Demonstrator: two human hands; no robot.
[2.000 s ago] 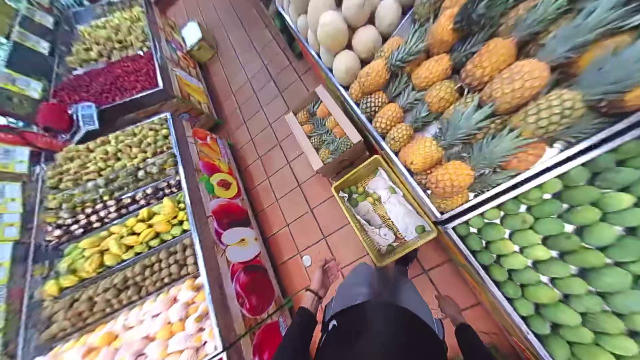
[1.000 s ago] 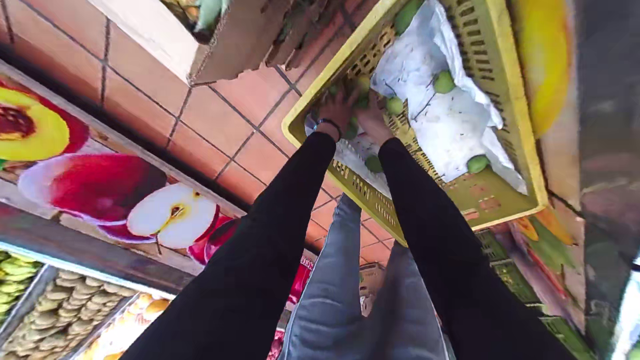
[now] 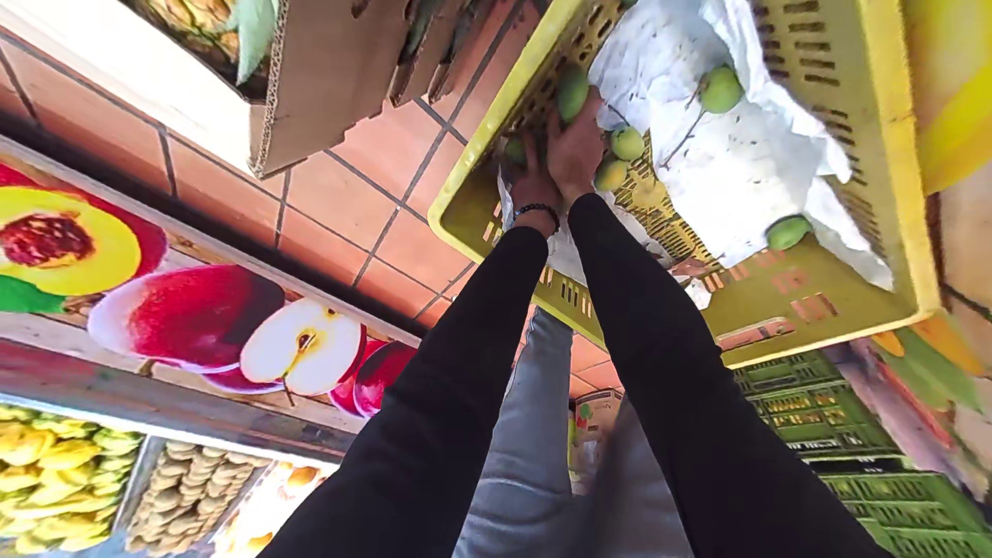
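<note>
Both of my hands reach down inside a yellow plastic crate (image 3: 914, 232), close together at its left part. My left hand (image 3: 535, 174), with a dark beaded bracelet at the wrist, is beside a green mango (image 3: 514, 149) low by the crate wall. My right hand (image 3: 575, 147) has its fingers at another green mango (image 3: 573, 93); whether it grips the fruit is unclear. Two smaller mangoes (image 3: 626, 143) lie just right of that hand. Crumpled white paper (image 3: 713, 163) covers much of the crate, with a green mango (image 3: 721, 89) and another near the right end (image 3: 788, 232) on it.
A cardboard box (image 3: 333, 77) with pineapples stands on the tiled floor (image 3: 387, 178) at the upper left. A display stand with a fruit-printed panel (image 3: 186, 318) runs along the left, with yellow fruit (image 3: 54, 465) above it. Green crates (image 3: 891, 496) are at the lower right.
Two seconds ago my hands were apart, outside the crate; one second ago both were inside it, and they remain there. The view has moved much closer to the crate and turned.
</note>
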